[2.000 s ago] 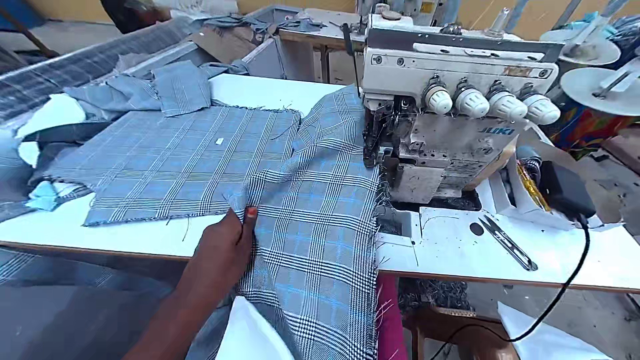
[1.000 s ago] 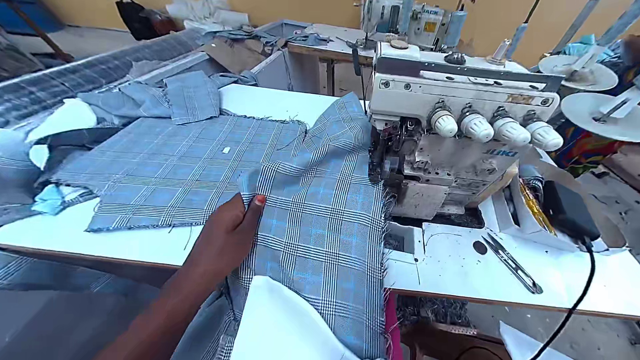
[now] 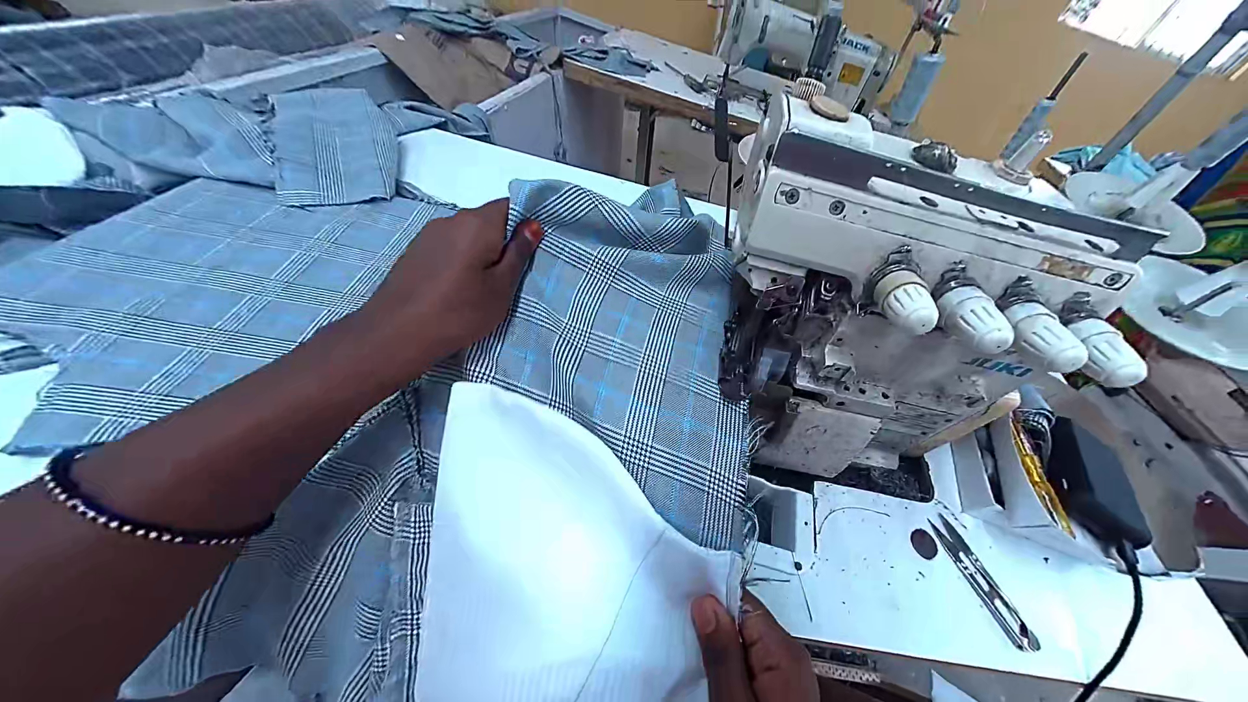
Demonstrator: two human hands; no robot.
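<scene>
My left hand pinches the far edge of a grey-blue plaid fabric piece between thumb and fingers, just left of a JUKI overlock sewing machine. At the bottom, my right hand grips the corner of a white fabric piece along the plaid's frayed right edge. That edge runs beside the machine's needle area, where the presser foot is hard to make out. The white piece lies over the plaid's near part.
More plaid fabric spreads over the white table at left. Thread snips or tweezers lie right of the machine, near a box holding a black device with a cable. Another sewing machine stands behind.
My left hand has moved up and away along the plaid fabric and holds its far edge. My right hand has come into view at the bottom, on the white piece. The view has moved closer.
</scene>
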